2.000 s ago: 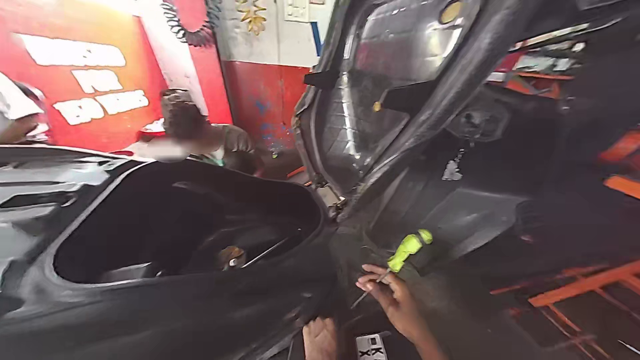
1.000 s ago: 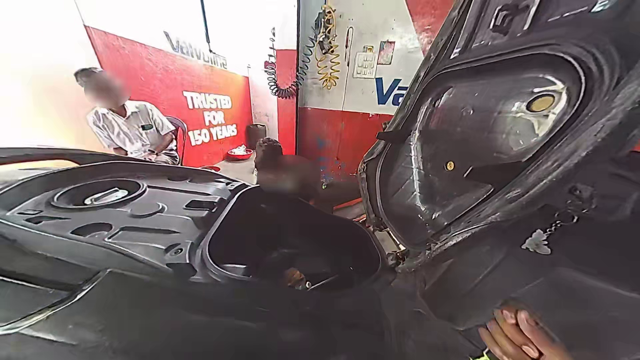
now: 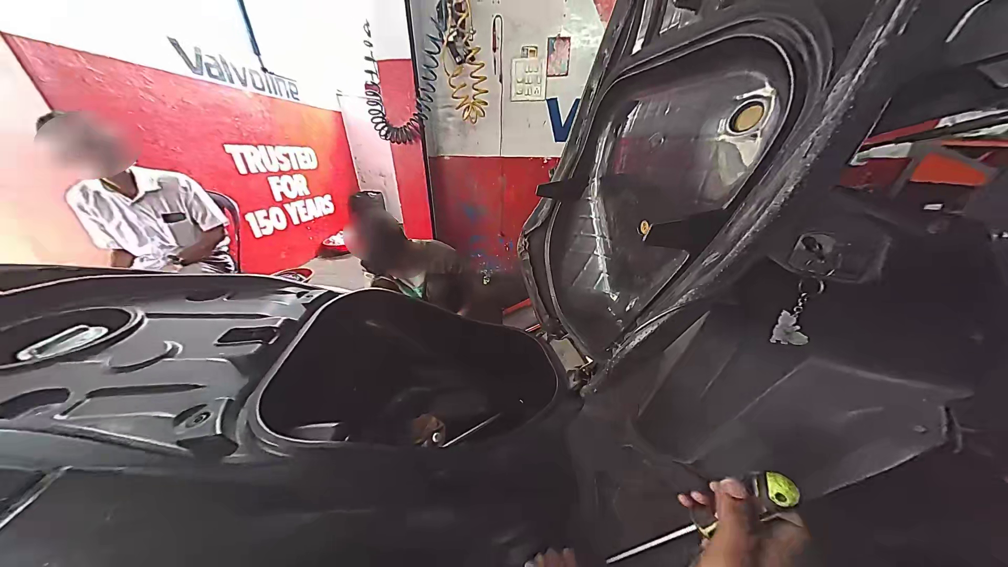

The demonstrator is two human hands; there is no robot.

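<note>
My right hand is closed on a screwdriver with a yellow-green handle, low at the right. Its metal shaft points down and left, and its tip is out of view. Only the fingertips of my left hand show at the bottom edge, left of the shaft; what they touch is hidden. Both hands are beside the dark body panel of a scooter. The scooter's seat is tilted up, and the underseat storage well lies uncovered, with a brownish round part and a thin rod inside.
A key with a charm hangs from the scooter's lock at the right. One person in a white shirt sits at the left. Another person is low behind the scooter. Coiled hoses hang by the wall.
The view has swung about. Two seconds ago both hands were together near the middle bottom, the right one on the screwdriver. The handle, mostly out of frame one second ago, shows again.
</note>
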